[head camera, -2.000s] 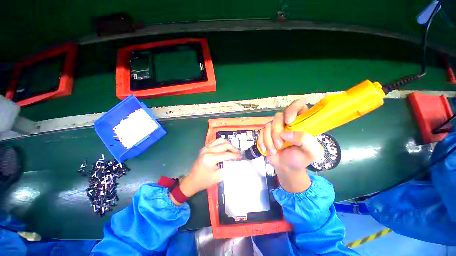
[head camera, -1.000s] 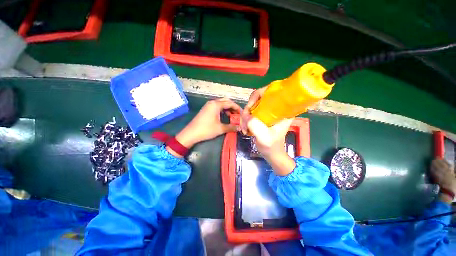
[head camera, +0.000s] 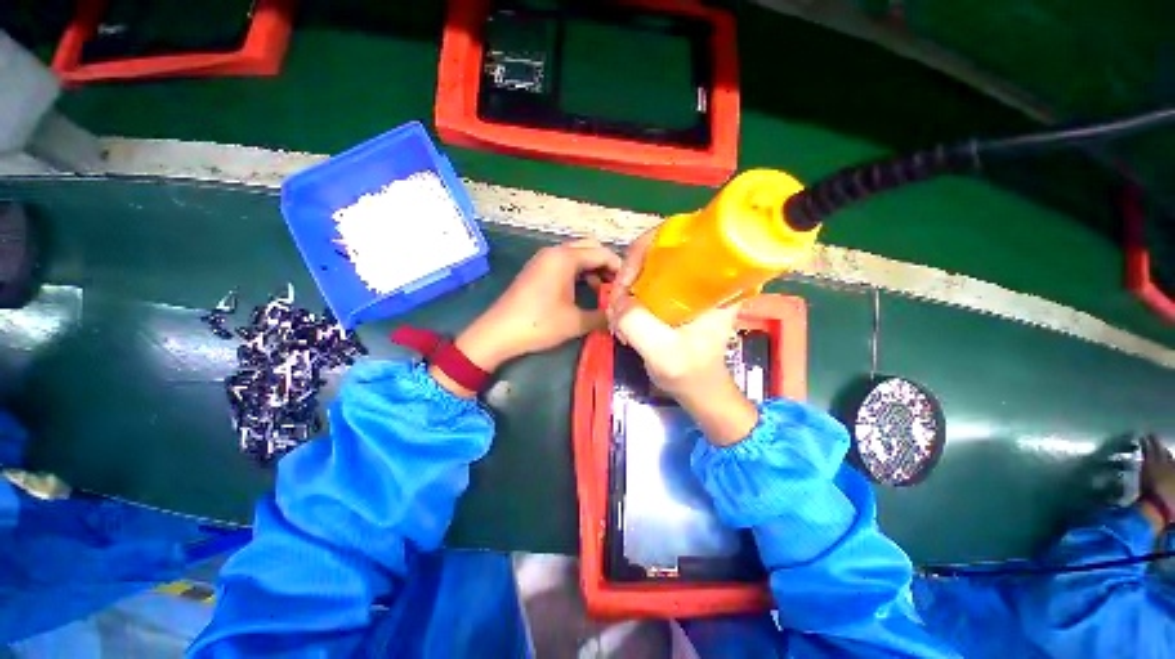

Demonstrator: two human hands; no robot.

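A tablet unit (head camera: 634, 444) with its back open lies in a red-orange frame (head camera: 592, 489). A large silver-white rectangle (head camera: 670, 476) fills most of it. My right hand (head camera: 683, 361) is shut around the yellow electric screwdriver (head camera: 722, 251), held over the tablet's top end; its tip is hidden behind my hands. My left hand (head camera: 541, 303), with a dark red wrist strap (head camera: 441, 358), is at the frame's top left corner, fingers bent. Its fingertips are partly hidden, so I cannot tell if they hold anything.
A blue bin (head camera: 316, 232) of white parts stands at left, above a loose heap of black-and-white parts (head camera: 277, 373). A round dish of screws (head camera: 897, 431) lies at right. Framed tablets (head camera: 631, 77) lie on the belt beyond the pale edge strip (head camera: 528, 213). Another person's hand (head camera: 1157, 474) is far right.
The screwdriver and both hands have moved from over the tablet's upper part to the frame's top left corner. The view has shifted. The other person's hand has come into view at right.
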